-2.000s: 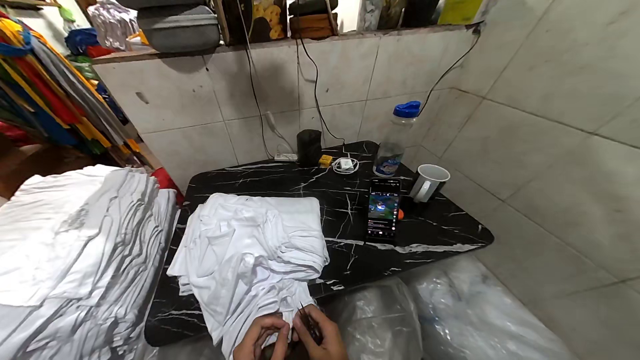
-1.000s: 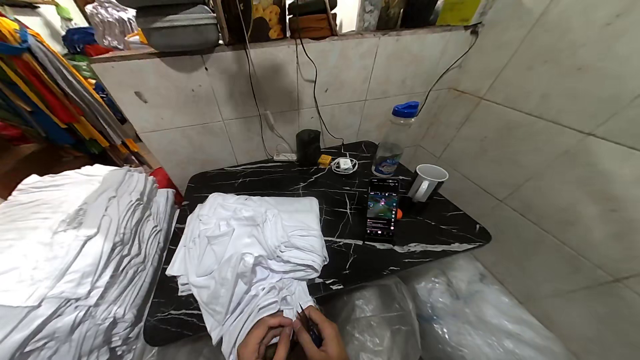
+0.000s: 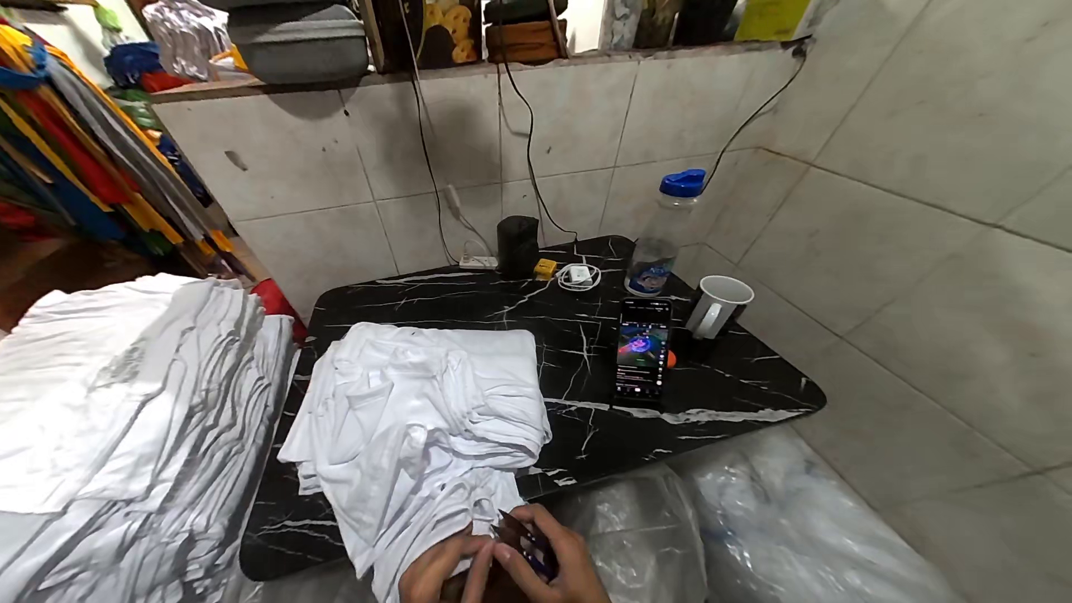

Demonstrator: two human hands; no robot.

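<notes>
At the bottom centre of the view, my left hand (image 3: pixel 444 569) pinches the hanging edge of a white garment (image 3: pixel 419 435). Its fingertips touch those of my right hand (image 3: pixel 557 565), which holds a small dark cutting tool (image 3: pixel 532 548), seemingly thread snips, with pointed tips against the cloth. Most of the white fabric lies in a loose pile over the front left of a black marbled table (image 3: pixel 578 427) and drapes over its front edge. The lower parts of both hands are cut off by the frame.
A tall stack of folded white garments (image 3: pixel 142 402) stands at the left. A lit phone (image 3: pixel 642 352), a mug (image 3: pixel 720 306), a clear bottle with a blue lid (image 3: pixel 657 243), a coiled white cable (image 3: pixel 579 276) and a dark cylinder (image 3: pixel 517 245) are on the table. Plastic bags (image 3: pixel 779 519) lie below.
The cutting tool now shows plainly between the fingers of my right hand, its tips apart at the cloth. Both hands have stayed in nearly the same place.
</notes>
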